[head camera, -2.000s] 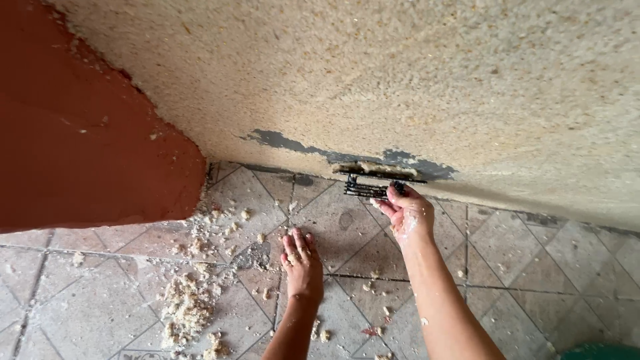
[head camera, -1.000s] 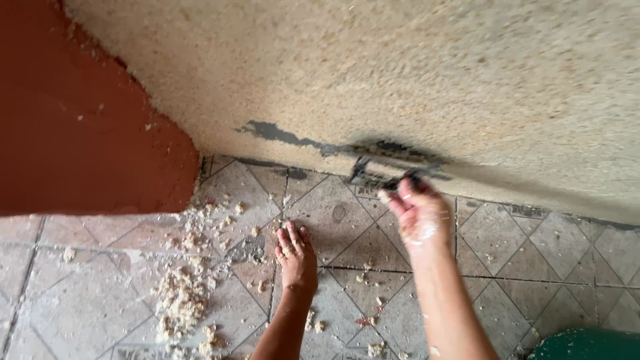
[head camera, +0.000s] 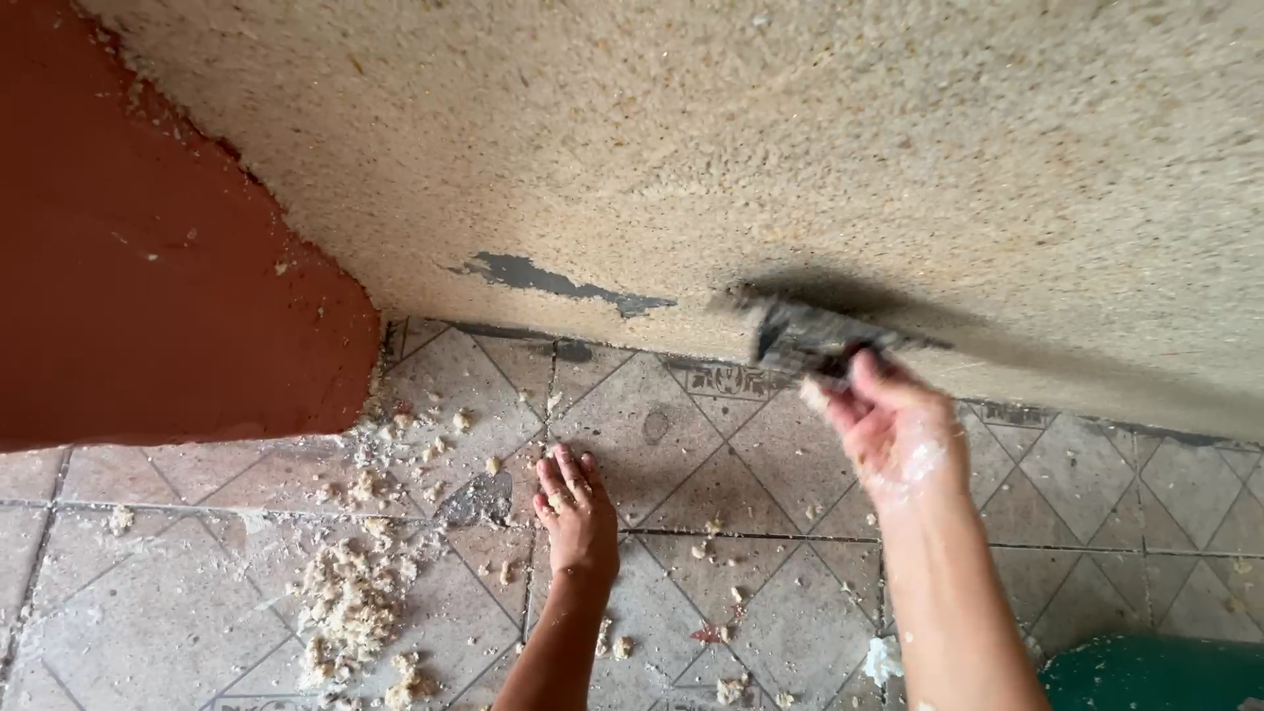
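My right hand (head camera: 894, 425), smeared with pale paste, grips the handle of a dark plastering trowel (head camera: 820, 336), blurred by motion. The trowel is at the foot of a wall with coarse beige flaky plaster (head camera: 632, 168); whether its blade touches the wall cannot be told. Left of the trowel, a bare grey patch (head camera: 553, 279) shows in the plaster. My left hand (head camera: 576, 509) rests palm down on the tiled floor, holding nothing, its fingers slightly apart.
A red-brown wall surface (head camera: 178, 267) juts in at the left. Crumbs and a heap of beige plaster (head camera: 351, 602) lie on the floor tiles (head camera: 790, 612). A dark green object (head camera: 1155, 671) is at the bottom right corner.
The grey area near the trowel is now largely covered with beige plaster, and a smaller grey patch shows at its left. My left hand stays on the floor.
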